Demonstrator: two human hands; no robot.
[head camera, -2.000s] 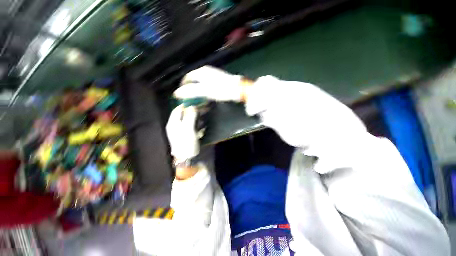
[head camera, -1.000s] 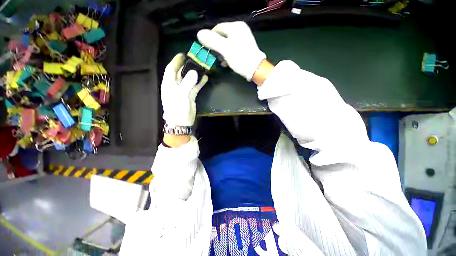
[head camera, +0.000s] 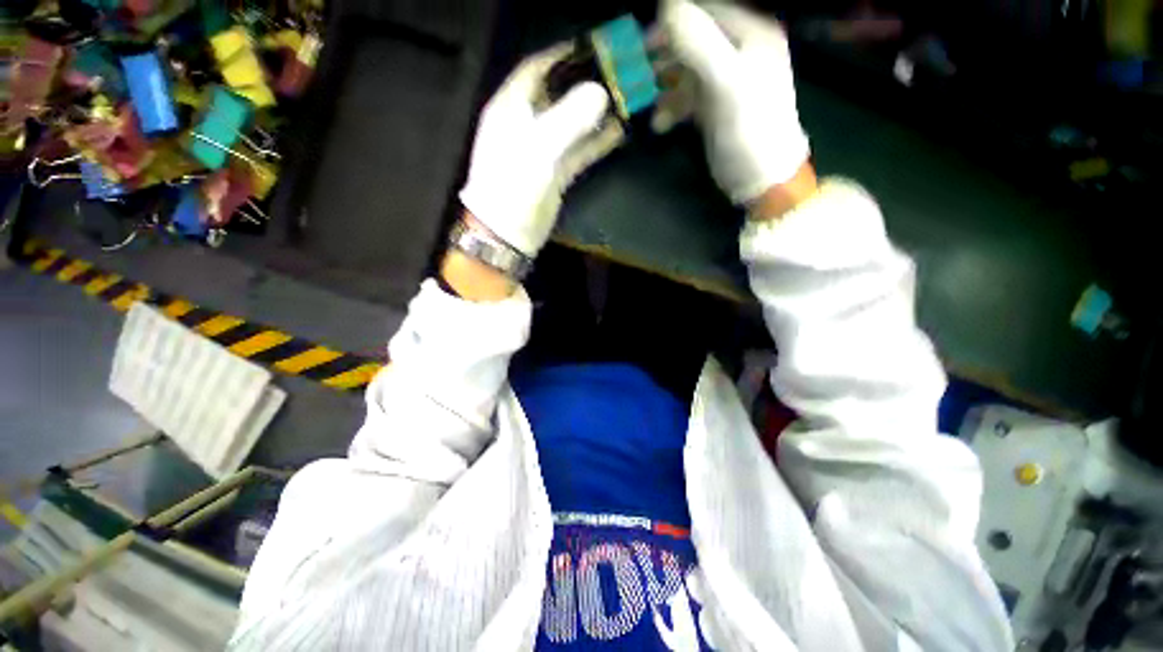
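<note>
A teal binder clip (head camera: 625, 64) is at the top centre, between my two gloved hands, on the edge of a small black housing (head camera: 570, 77). My left hand (head camera: 536, 147), in a white glove, grips the housing from the left, with fingers and thumb around it; the housing is mostly hidden. My right hand (head camera: 742, 102), also white-gloved, is at the right side of the clip with its fingertips at the clip's handles. It is slightly blurred and its top is cut by the picture's edge.
A mixed-colour binder clip heap (head camera: 153, 115) lies at upper left beside a black tray (head camera: 383, 153). A single teal clip (head camera: 1092, 310) lies on the green bench (head camera: 918, 255) at right. A grey control box (head camera: 1008, 510) is at lower right; striped tape (head camera: 242, 338) is at left.
The view has tilted and shifted, so the heap and hands sit higher. Both hands still hold the housing and teal clip; the right hand has moved from above the clip to its right side.
</note>
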